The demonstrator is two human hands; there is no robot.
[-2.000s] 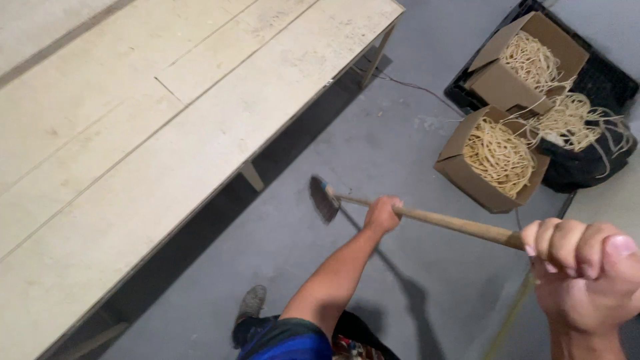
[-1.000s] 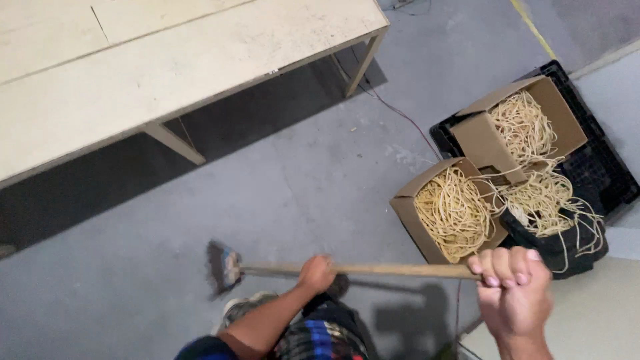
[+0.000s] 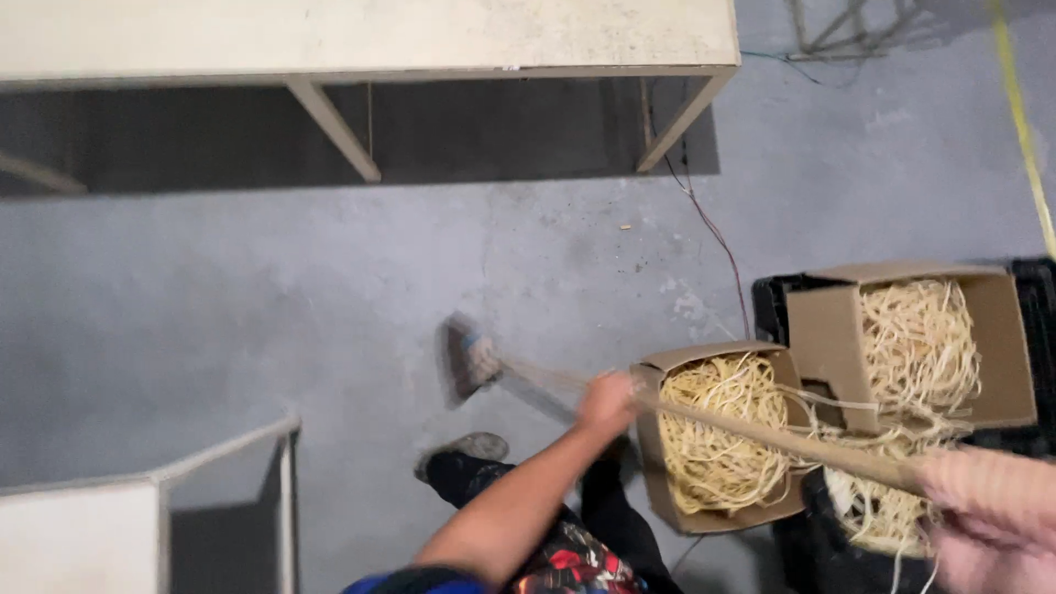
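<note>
A broom with a long wooden handle [image 3: 767, 436] runs across the lower right of the head view. My left hand [image 3: 609, 404] is closed around the lower part of the handle. At the right edge my right hand [image 3: 986, 511], blurred, grips the upper end. The dark broom head [image 3: 464, 360] is at the floor near mid-view, left of my left hand, and is blurred too. Small bits of debris [image 3: 624, 227] lie on the grey floor above and to the right of it.
A long pale table [image 3: 495, 33] spans the top left, its legs on the floor. Cardboard boxes [image 3: 656, 445] of pale cord stand at right by a black pallet [image 3: 771, 305], with loose cord [image 3: 883, 511] beside them. Cables cross the floor. Another frame [image 3: 285, 495] stands lower left.
The view has shifted and turned considerably. Both hands stay on the broom handle throughout. The broom head has moved away from the shoe it was beside one second ago.
</note>
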